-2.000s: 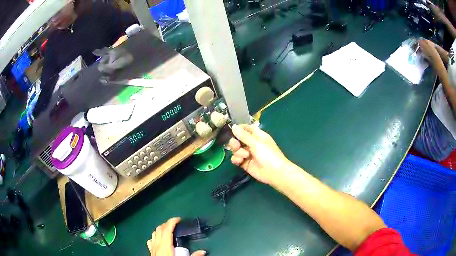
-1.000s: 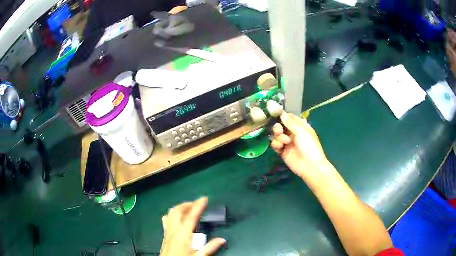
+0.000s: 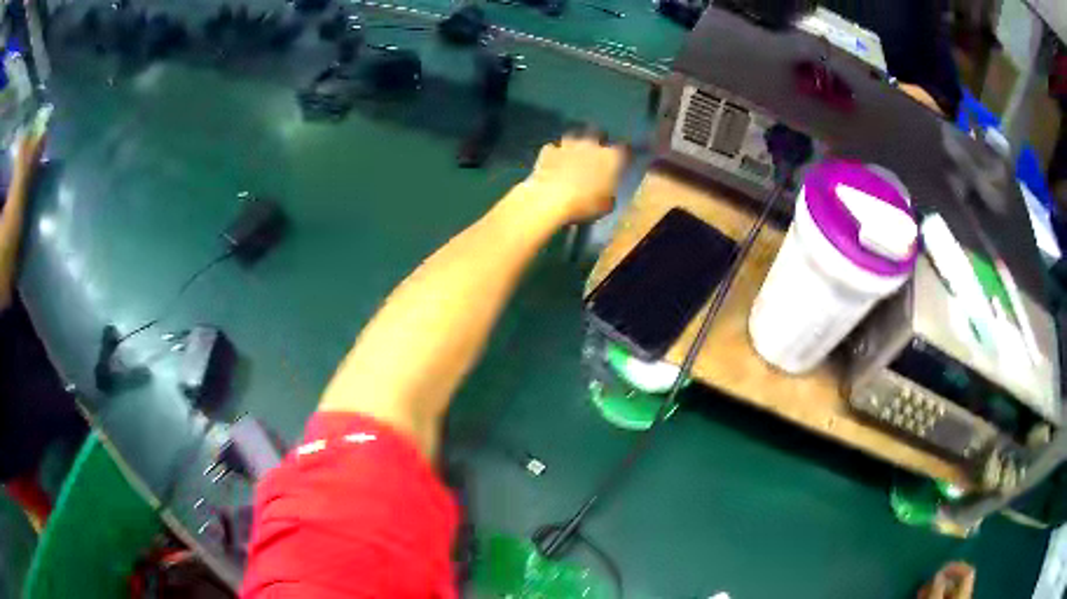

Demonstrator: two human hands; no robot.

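My left arm in a red sleeve reaches forward across the green mat. My left hand (image 3: 579, 176) is blurred, with fingers curled, just left of the shelf's far corner; whether it holds anything is hidden. A black adapter (image 3: 486, 111) lies beyond it to the left. Only a small part of my right hand (image 3: 950, 583) shows at the bottom right edge, and its grip cannot be seen. The beige electronic load meter (image 3: 936, 404) stands on the wooden shelf (image 3: 731, 363) at the right.
A purple-lidded white tumbler (image 3: 819, 281) and a black smartphone (image 3: 665, 281) stand and lie on the shelf. A black cord (image 3: 702, 339) runs down past it to the mat. More black adapters (image 3: 208, 369) lie at left. Green mesh (image 3: 527, 573) is at the bottom. Another person's arm (image 3: 18, 205) shows at far left.
The view has swung left. My left hand has left the black adapter and white socket and is now stretched out left of the shelf. My right hand is away from the meter knobs.
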